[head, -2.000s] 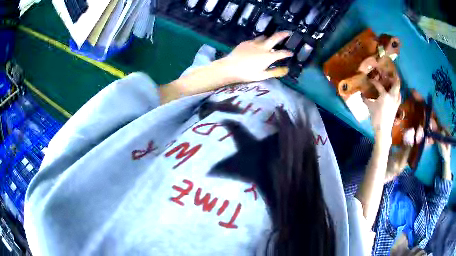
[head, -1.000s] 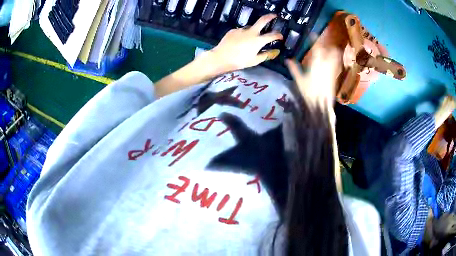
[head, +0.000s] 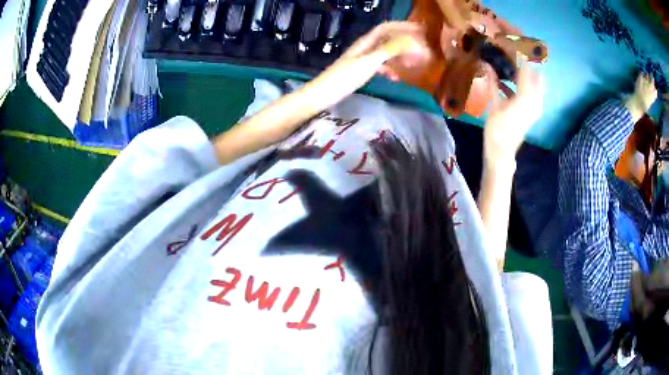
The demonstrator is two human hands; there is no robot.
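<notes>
The orange three-armed fixture stands on the bench at the upper right. A short black part lies over its middle, by the lower right arm. My left hand is at the fixture's left side, with fingers bent; whether it holds something is hidden. My right hand is at the fixture's right side, its fingertips close to the black part; a grip on it cannot be made out. The black parts tray, with glossy black parts in its slots, lies left of the fixture.
Small loose black parts are scattered on the teal bench. White sheets with black strips stand over a blue bin at the upper left. A coworker's checked sleeve is close on the right. Long hair hangs over my front.
My left hand has left the tray and moved right to the fixture. My right hand has moved to the fixture's right side. A black part now shows on the fixture. The view has shifted right.
</notes>
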